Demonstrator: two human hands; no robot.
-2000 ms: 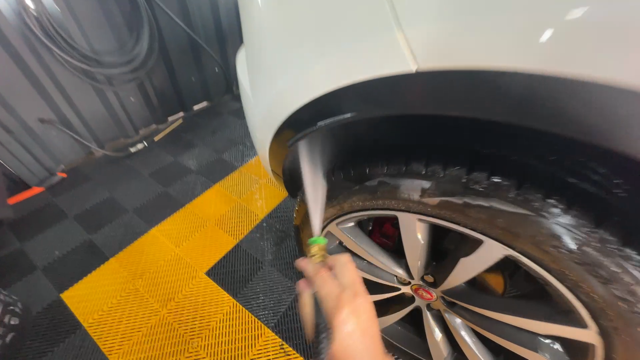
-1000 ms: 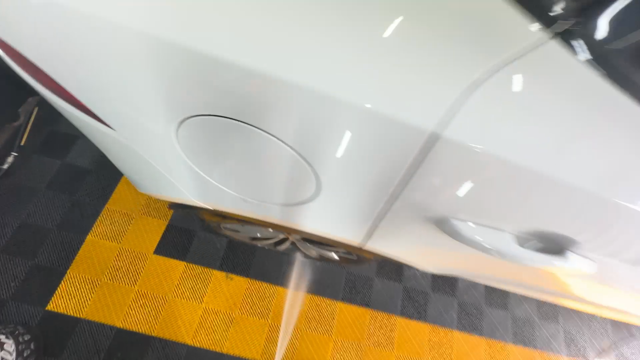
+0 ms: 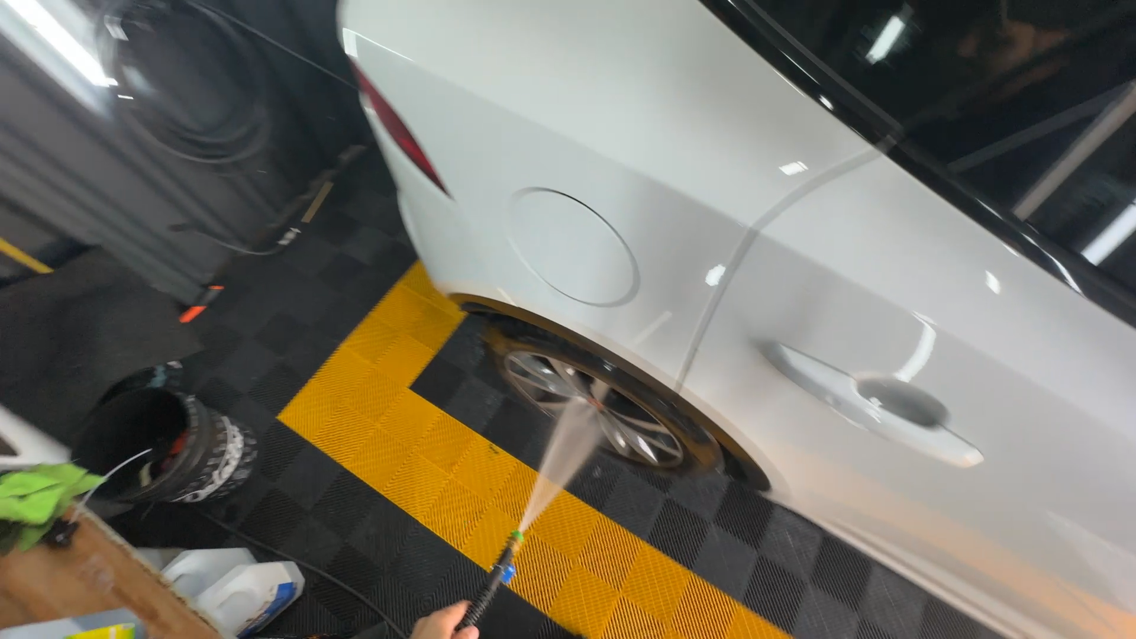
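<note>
At the bottom edge a hand [image 3: 445, 621], which looks like my left or right one without the picture settling it beyond doubt, grips the black spray lance [image 3: 490, 587] of a pressure washer. A fan of water [image 3: 561, 461] leaves its green-tipped nozzle [image 3: 517, 536] and meets the spoked alloy wheel [image 3: 593, 404] of a white car [image 3: 657, 160]. The wheel's tyre sits under the rear arch, below the round fuel flap [image 3: 575, 247]. Only part of this one hand shows; the other hand is out of view.
A black bucket [image 3: 133, 444] stands at the left beside a wooden surface [image 3: 84, 577] with a green cloth [image 3: 44, 497]. White plastic jugs [image 3: 248, 595] stand below. A coiled hose [image 3: 186, 80] hangs on the wall. A thin hose [image 3: 311, 568] crosses the black and yellow floor tiles.
The view has swung back from close to the wheel. Two seconds ago the spray went to the front of the tyre and arch at the left; now it meets the wheel's spokes.
</note>
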